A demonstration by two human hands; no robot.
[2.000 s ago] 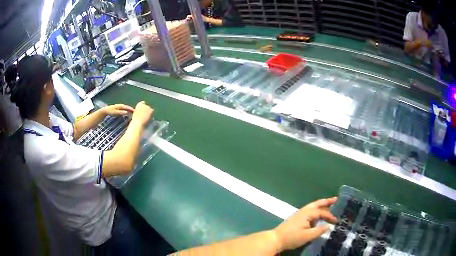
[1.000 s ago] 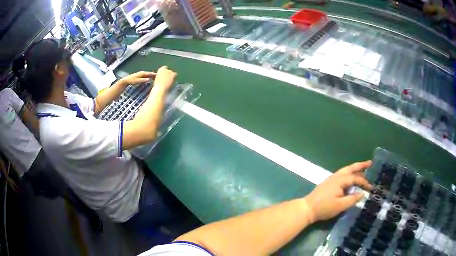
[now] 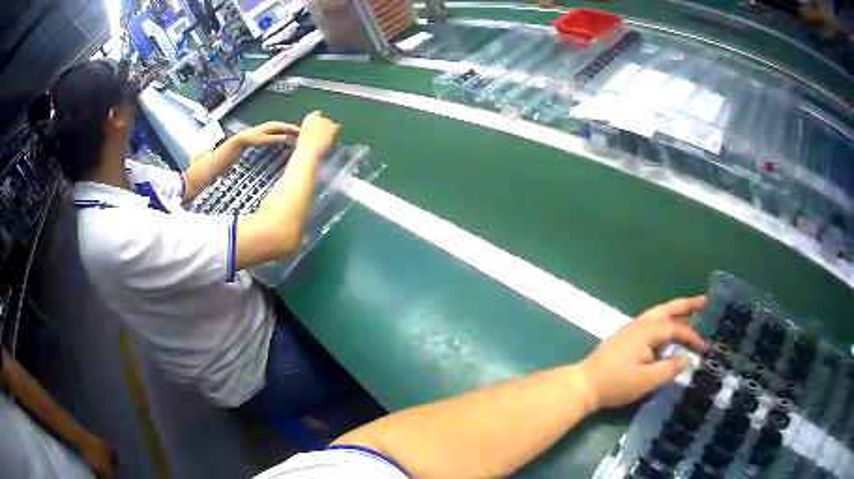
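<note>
A clear blister tray [image 3: 796,327] lies at the lower right, cut off by the picture's edge. Rows of small black parts [image 3: 740,393] fill its left part; a few show round ring shapes. My left hand [image 3: 646,355] comes in from below and holds the tray's left edge near its far corner, fingers spread. A small pale spot shows at its fingertips; I cannot tell what it is. My right hand is not in view.
A person [image 3: 178,271] at the left works over a tray of grey-dark parts [image 3: 243,182]. Across the green line [image 3: 506,215] stand clear trays [image 3: 524,79] with a red tray [image 3: 587,25] and white paper [image 3: 669,108]. Another person's arm [image 3: 56,421] shows at lower left.
The view has swung down and right, so more of my tray shows. My left hand stays at the tray's left edge. Another person's arm has appeared at the lower left.
</note>
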